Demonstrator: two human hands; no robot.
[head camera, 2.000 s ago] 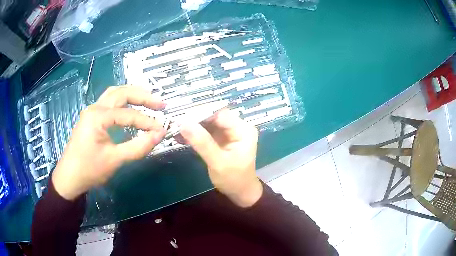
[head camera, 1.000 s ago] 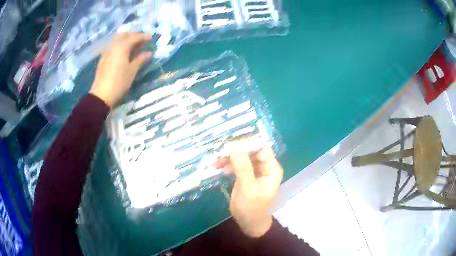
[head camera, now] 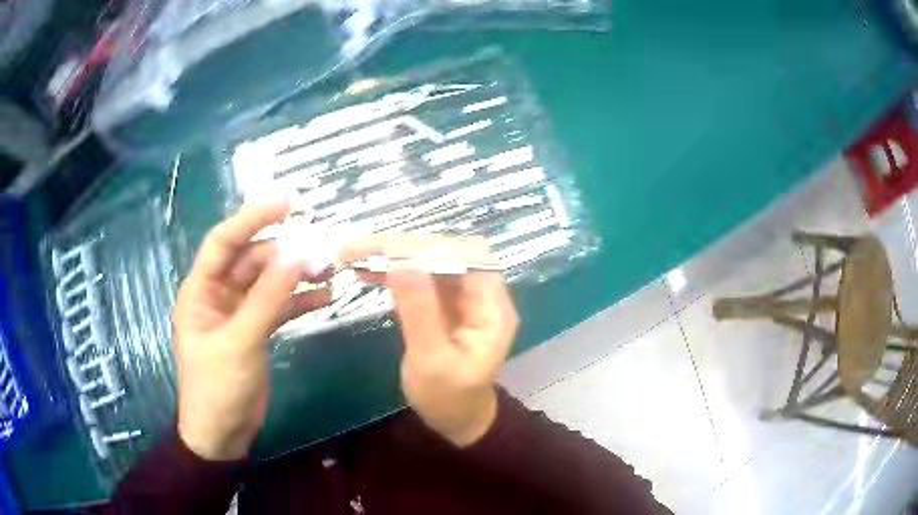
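Note:
My left hand [head camera: 226, 317] holds a small white end piece [head camera: 305, 247] between thumb and fingers, blurred by glare. My right hand [head camera: 455, 327] holds a slim white and silvery stem [head camera: 428, 266] roughly level, its left end close to the end piece. Whether the two touch cannot be told. Both hands are over the near part of the clear blister tray of stems [head camera: 579, 226], which holds rows of white sticks. To the left, a clear grooved blister tray [head camera: 151, 287] holds a ladder-like row of white-ended assembled units [head camera: 81, 332].
A large clear plastic bin [head camera: 232, 75] with small white pieces stands at the back left. A thin grey rod [head camera: 174, 186] lies beside the grooved tray. A blue tray [head camera: 15, 332] is at the far left. A wooden chair [head camera: 861, 317] and a red stool [head camera: 888, 156] stand right of the bench.
My left hand has come back from the bin to the front and meets my right hand. My right hand has lifted a stem from the tray. The view has shifted.

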